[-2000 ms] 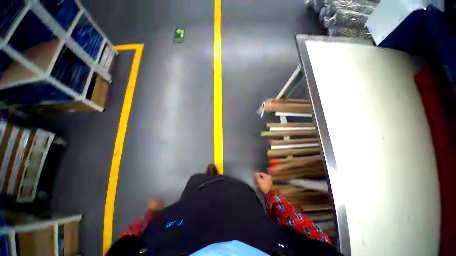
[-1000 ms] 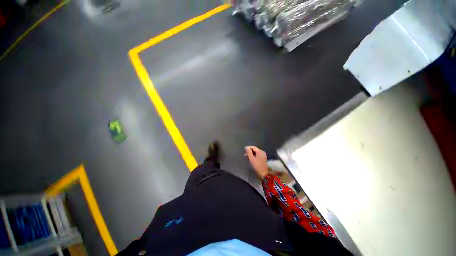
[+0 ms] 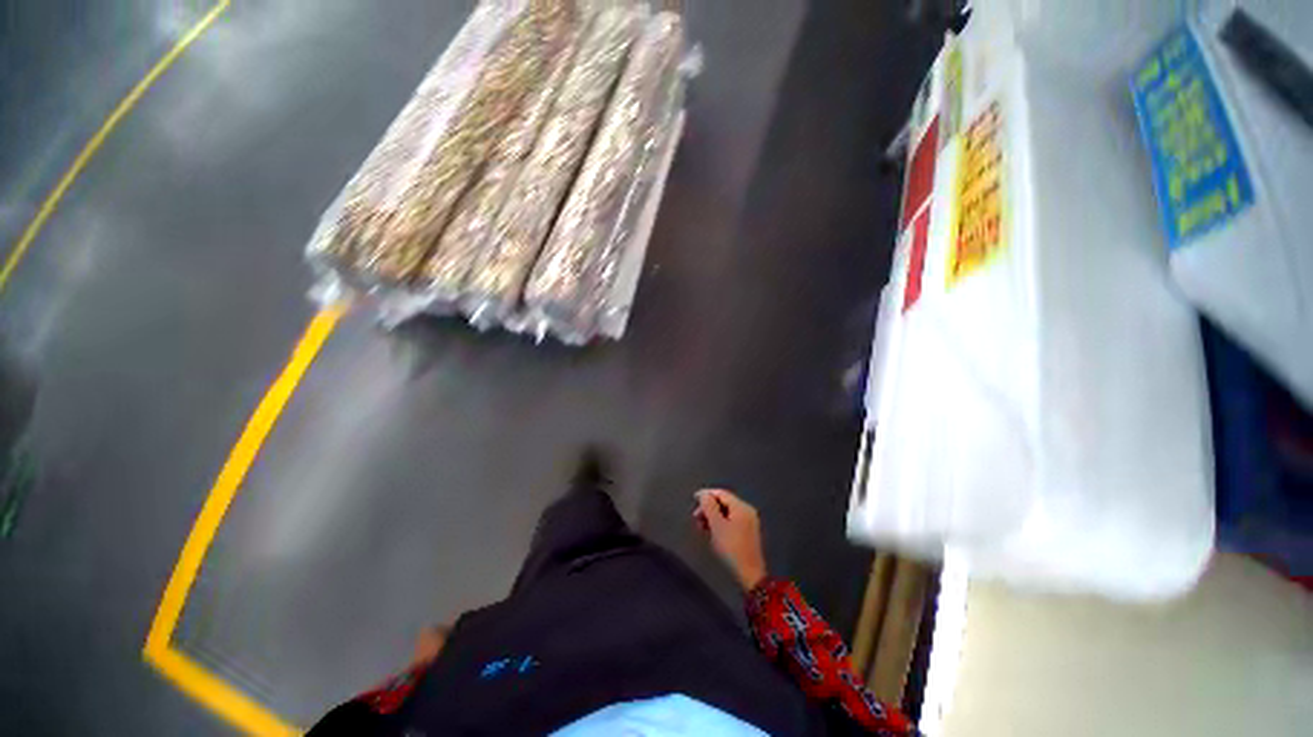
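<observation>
My right hand [image 3: 732, 527], in a red patterned sleeve, hangs beside the dark apron over the floor, its fingers curled with nothing seen in them. My left hand [image 3: 432, 644] is small and blurred at the apron's left edge; its fingers cannot be made out. The white spreading machine [image 3: 1109, 346] stands close on the right, with yellow, red and blue labels. It is to the right of my right hand and not touched. Several speckled brown-grey rolls in clear plastic [image 3: 504, 173] lie together on the floor ahead.
The pale table top [image 3: 1138, 670] shows at the lower right below the machine, with brown rolls or tubes [image 3: 893, 619] beside its edge. A yellow floor line [image 3: 238, 490] bends on the left. A dark foot [image 3: 590, 468] shows below the apron.
The view has moved forward and turned right. The wrapped rolls and the machine appear larger and nearer. The left shelves have left the picture. My left hand shows again; my right hand stays curled.
</observation>
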